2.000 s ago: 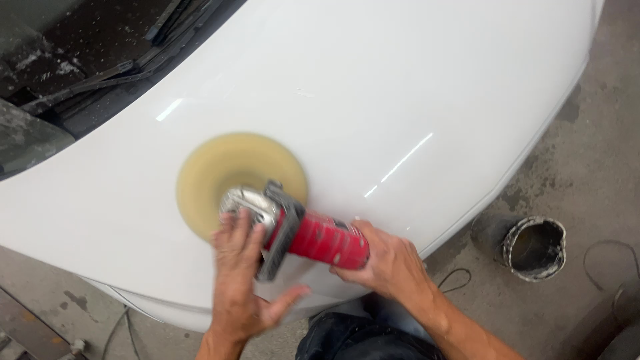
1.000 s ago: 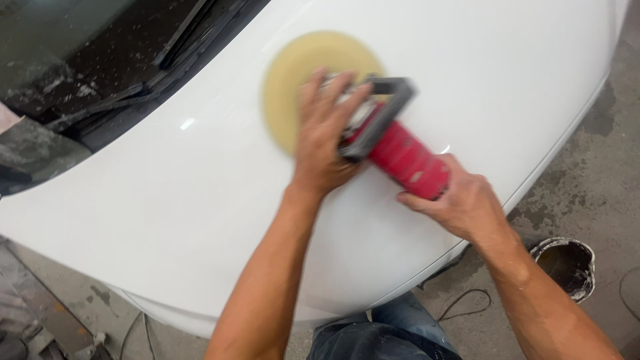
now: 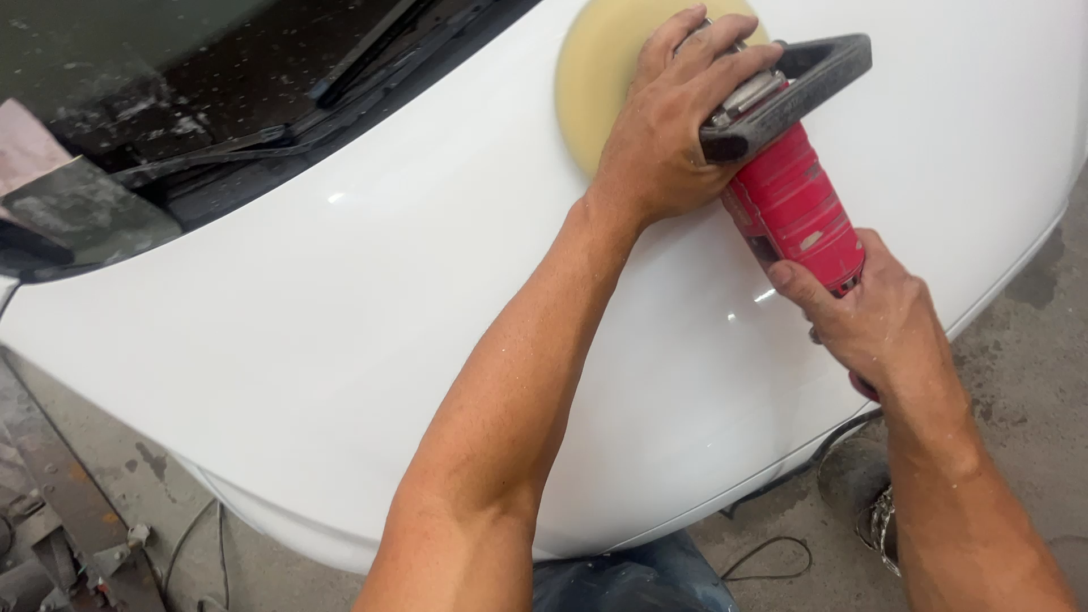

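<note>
A red electric car polisher point(image 3: 799, 204) with a black D-shaped handle point(image 3: 790, 102) lies across the white car hood point(image 3: 357, 357). Its round yellow foam pad point(image 3: 595, 93) rests on the hood near the top of the view. My left hand point(image 3: 680, 127) grips the metal head of the polisher, fingers spread over it beside the D-handle. Around the rear of the red body my right hand point(image 3: 875, 314) is closed, thumb on the near side. Its palm side is hidden.
The windshield with wipers point(image 3: 204, 157) is at upper left, with sheets of sandpaper point(image 3: 85, 204) at its corner. A black cord point(image 3: 799, 467) runs by the hood's edge. A crusted bucket point(image 3: 884, 527) stands on the floor, partly behind my right forearm. Rusty metal equipment point(image 3: 76, 510) sits lower left.
Both hands have carried the polisher across the hood, away from my body and to the right. The left hand, earlier with its thumb spread away, now wraps the polisher's head.
</note>
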